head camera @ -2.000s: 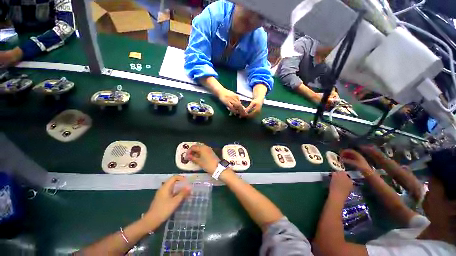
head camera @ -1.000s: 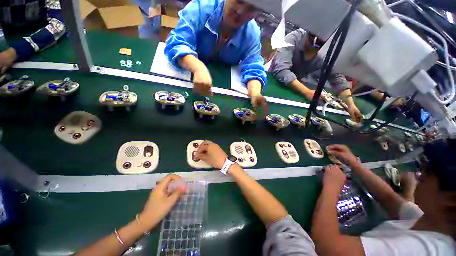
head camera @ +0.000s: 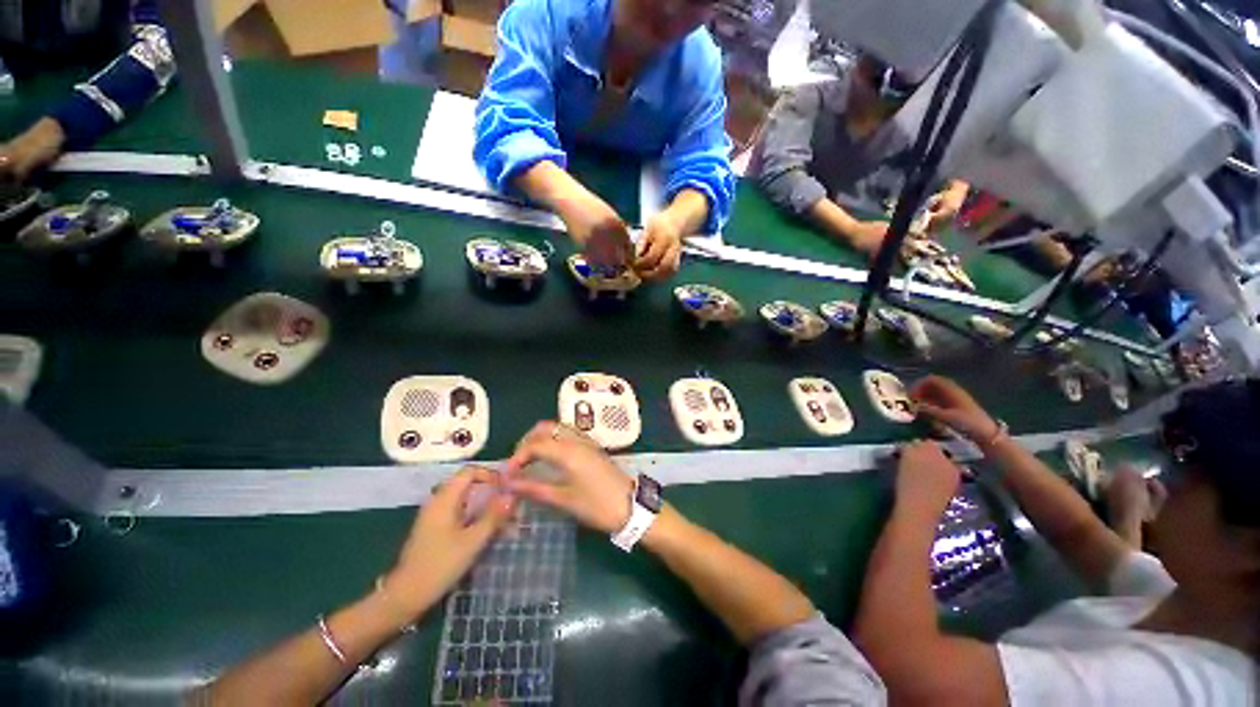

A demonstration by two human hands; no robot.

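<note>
The translucent part sheet (head camera: 504, 622) with a grid lies on the green near-side worktop. My left hand (head camera: 449, 532) is at its top end, thumb and fingers closed on the sheet's upper edge. My right hand (head camera: 567, 477), with a watch on the wrist, meets my left fingertips over the sheet's top. Its thumb and fingertips are pinched together; whether a small piece is between them cannot be seen. A cream cover (head camera: 603, 410) lies on the belt just beyond my right hand. Another cream cover (head camera: 435, 417) lies to its left.
More covers (head camera: 706, 410) lie along the near side of the belt. Wired housing halves (head camera: 370, 257) stand along the far side. A metal strip (head camera: 277, 489) edges the belt. A worker in blue (head camera: 608, 124) sits opposite. A neighbour's arms (head camera: 940, 553) are at right. A white adapter (head camera: 1119, 131) hangs upper right.
My right hand has drawn back from the cover to my left fingertips. The covers and housing halves have shifted right in view. The worker opposite has brought both hands together at a housing half.
</note>
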